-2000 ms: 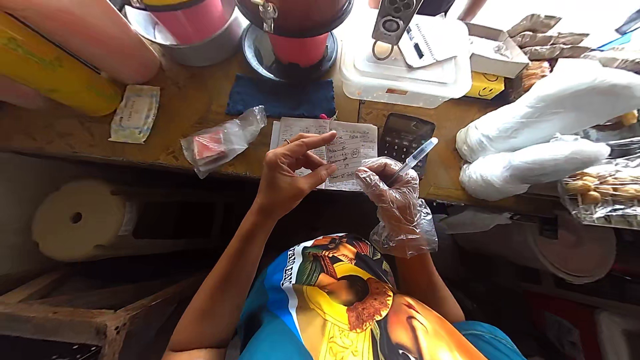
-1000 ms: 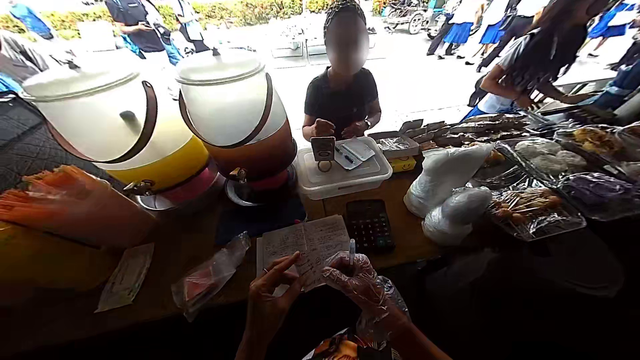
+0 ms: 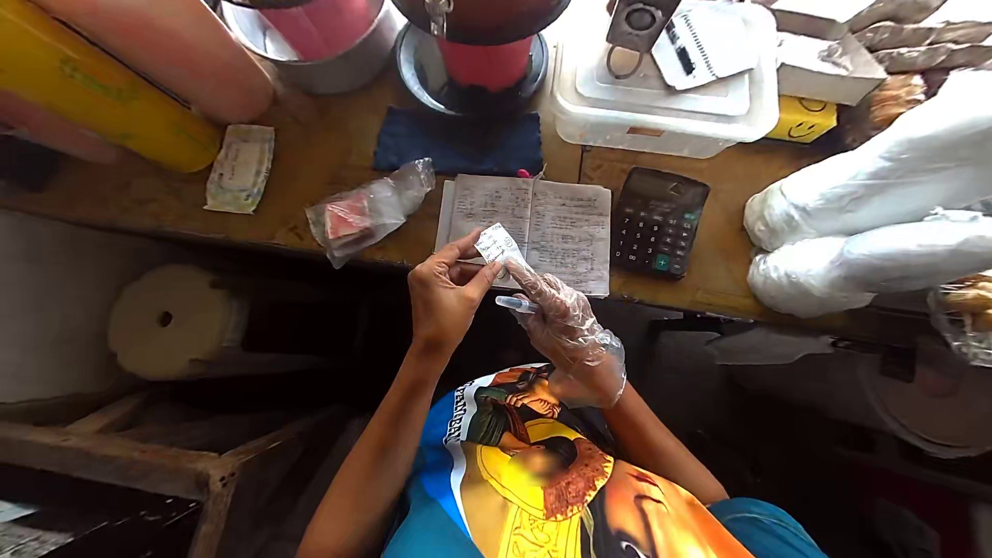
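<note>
Between thumb and fingers, my left hand [image 3: 451,291] holds a small slip of paper [image 3: 500,244] that bears handwriting. My right hand [image 3: 562,322], in a clear plastic glove, has a capped pen [image 3: 517,304] in its grip, and its fingertips are close to the slip's lower edge; whether they touch it I cannot tell. Under and beyond the hands lies an open notebook [image 3: 570,232] with handwritten pages. To its right is a black calculator [image 3: 660,223]. Left of it lies a clear plastic bag [image 3: 372,211] with something red inside.
A folded dark blue cloth [image 3: 457,141] lies behind the notebook, before a drink dispenser on a black base [image 3: 474,70]. A lidded plastic box [image 3: 666,108] stands back right, near white wrapped bundles [image 3: 860,225]. A paper packet [image 3: 241,169] lies left on the wooden table [image 3: 310,147].
The view has tilted up toward a person across the table and back down. The small slip now shows raised in my left hand, above the notebook.
</note>
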